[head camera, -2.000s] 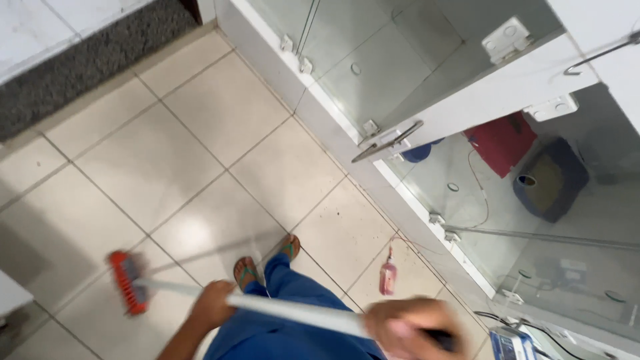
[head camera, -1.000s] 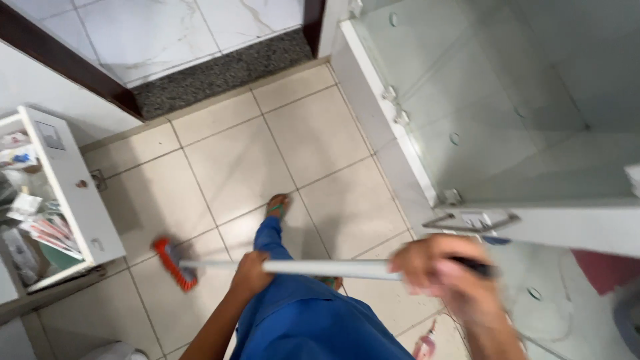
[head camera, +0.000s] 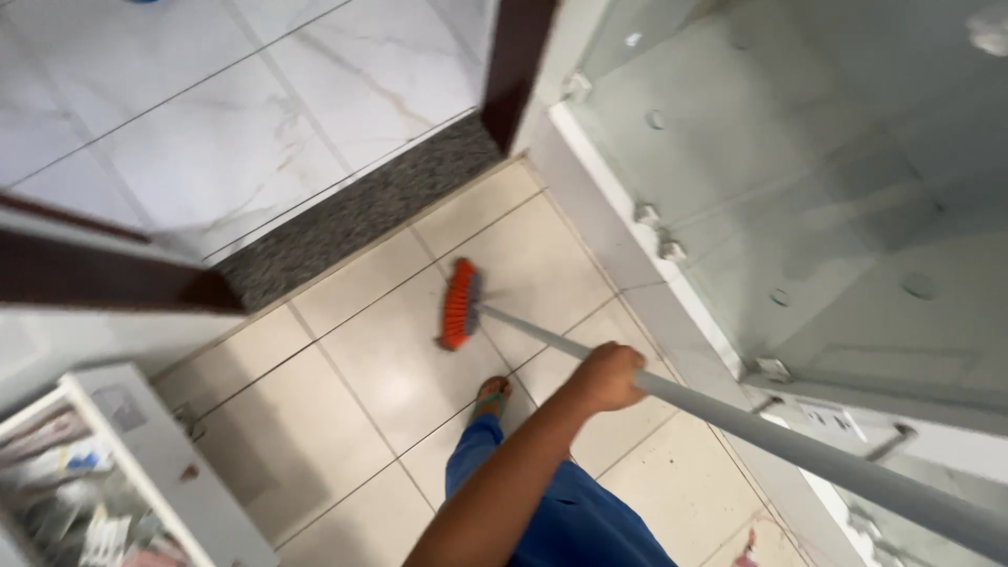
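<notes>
My left hand [head camera: 608, 376] is closed around the grey handle of a broom [head camera: 709, 405], about midway along the part that shows. The broom's head, with orange bristles [head camera: 457, 305] and a grey block, rests over the beige floor tiles ahead of my sandalled foot [head camera: 492, 394]. From there the handle slants down to the right and leaves the view at the right edge. My right hand is outside the view. Small dark specks [head camera: 671, 461] lie on the tiles at the lower right.
A dark granite threshold [head camera: 354, 206] crosses a doorway to white marbled tiles [head camera: 315, 102]. Glass-fronted enclosures [head camera: 787, 236] on a white base line the right side. An open drawer unit [head camera: 169, 472] with packets stands at lower left. A pink object [head camera: 746, 550] lies at the bottom right.
The broom head has swung from the left, near the drawer, to the floor ahead of my foot near the threshold. My right hand has left the view, which has shifted toward the doorway.
</notes>
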